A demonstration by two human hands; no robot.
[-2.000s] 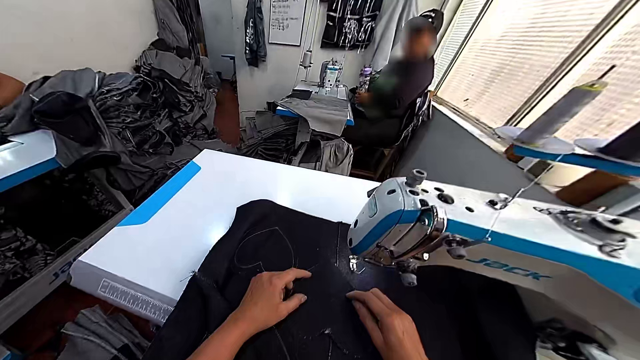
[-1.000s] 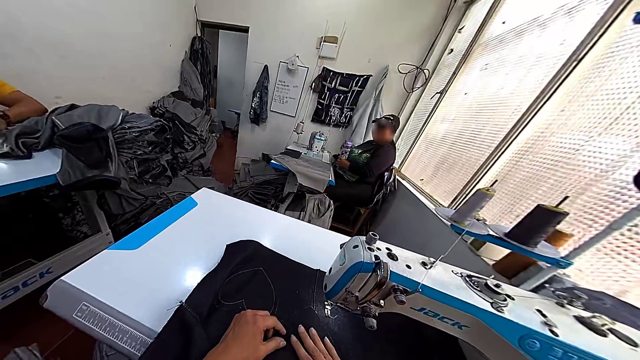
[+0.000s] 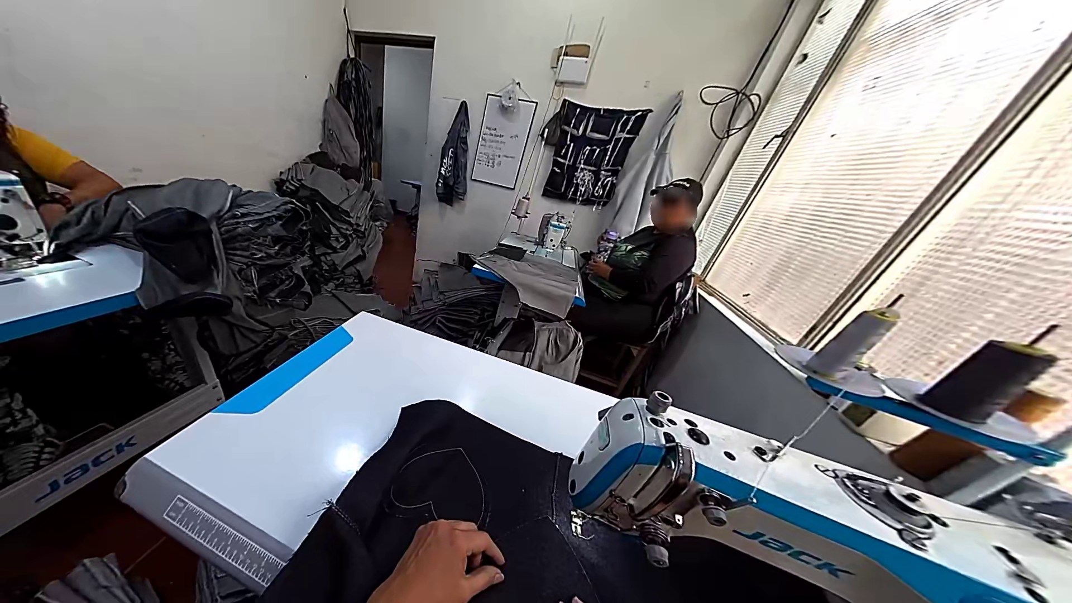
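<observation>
Dark fabric (image 3: 519, 494) with a light stitched or drawn heart-like outline lies on the white sewing table (image 3: 402, 368), its right part running under the head of a Jack industrial sewing machine (image 3: 636, 469). My left hand (image 3: 444, 561) rests on the fabric just below the outline, fingers curled and the thumb pointing right; whether it pinches the cloth is not clear. Of my right hand (image 3: 573, 600), only a fingertip shows at the bottom edge, left of and below the presser foot (image 3: 581, 524). The rest of that hand is out of view.
Thread cones (image 3: 988, 381) stand on a rack at the right. Heaps of grey garments (image 3: 285, 243) lie at the left, near another sewing table (image 3: 75, 293) where a person's arm (image 3: 75, 172) shows. Another person (image 3: 649, 260) sits beside a sewing machine (image 3: 554, 230) at the back.
The view has tilted up. Two seconds ago both hands lay spread on the fabric; now my right hand is almost wholly below the frame. Another person's arm shows more at the left.
</observation>
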